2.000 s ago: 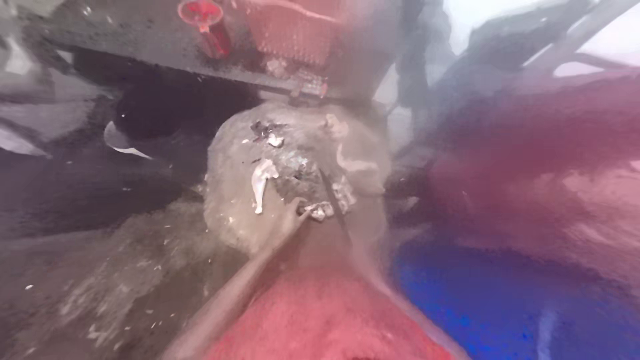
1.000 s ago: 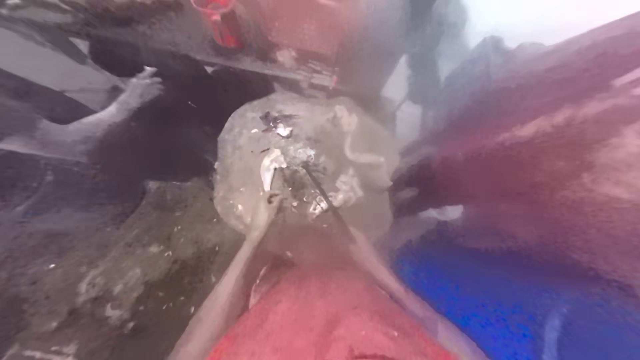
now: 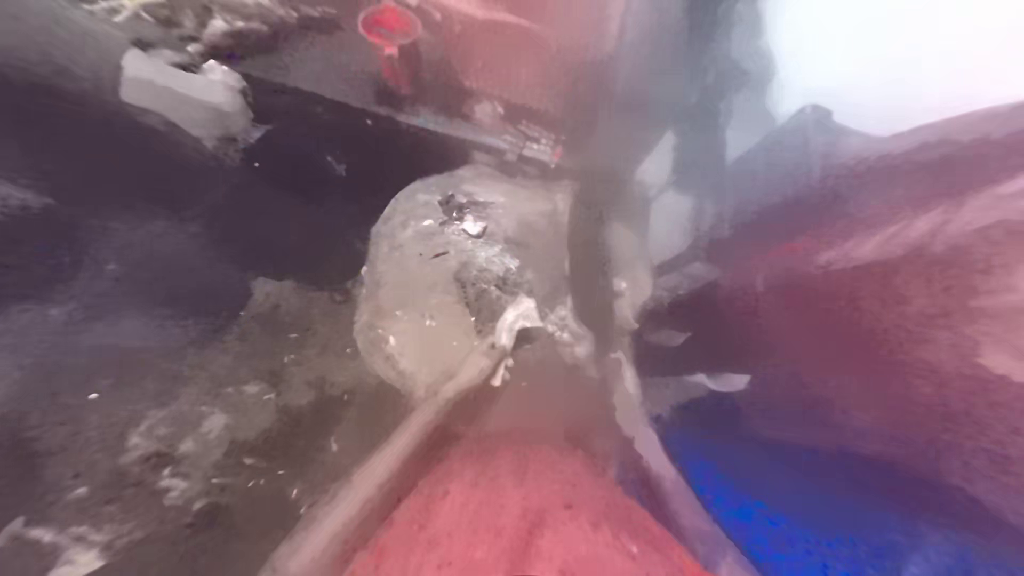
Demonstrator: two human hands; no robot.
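A round pale block (image 3: 424,304), its material unclear, stands before me with dark scraps (image 3: 460,208) and small white pieces (image 3: 474,229) on top. My left hand (image 3: 494,356) is at its near edge, closed on a whitish, limp-looking piece (image 3: 520,314) that I cannot name. My right hand (image 3: 620,356) is blurred at the near right of the block. A long dark blade-like tool (image 3: 590,264) rises from about there across the block's right side; the grip on it is smeared. More pale scraps (image 3: 570,332) lie between the hands.
Beyond the block runs a ledge (image 3: 448,128) with a red cup-like vessel (image 3: 390,28). A pale object (image 3: 188,92) is at the upper left. Littered, stained ground (image 3: 208,432) lies at left. A blue surface (image 3: 768,512) is at lower right, below a blurred reddish mass (image 3: 864,304).
My left hand has moved right with a whitish piece now in it; a similar piece lay on the block's left part before. The dark tool stands more upright. Another person's arm at left is gone.
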